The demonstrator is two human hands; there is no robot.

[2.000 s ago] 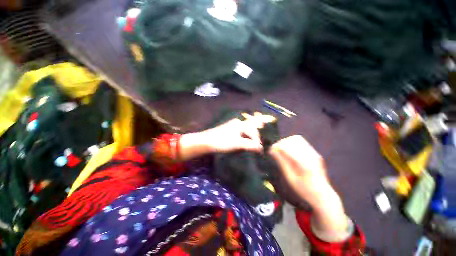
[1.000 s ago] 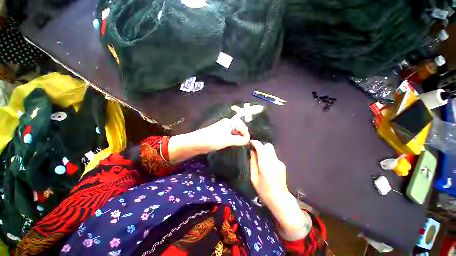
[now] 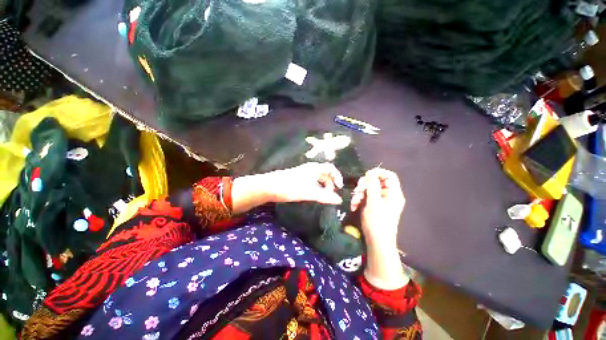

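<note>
A dark green plush piece [image 3: 302, 220] lies over my lap and the table edge, with a pale star-like figure appliqué [image 3: 327, 146] at its far side and a small yellow and a white patch low down. My left hand [image 3: 309, 184] is curled at the plush, its fingers pinched on it. My right hand [image 3: 380, 196] is beside it, a small gap to its right, fingertips together. A thin glint like a needle shows above its fingertips. Any thread is too fine to see.
Blue-yellow snips [image 3: 357, 124] and a black cluster [image 3: 432, 126] lie beyond my hands. Green plush heaps [image 3: 226, 66] stand behind. An open yellow sack [image 3: 154, 163] is at left. A green case [image 3: 562, 229], white object [image 3: 509, 240] and yellow box [image 3: 539, 159] are at right.
My right hand has moved right and slightly up, away from my left hand; they were together before. My left hand has shifted slightly right. The pale appliqué is more fully in view.
</note>
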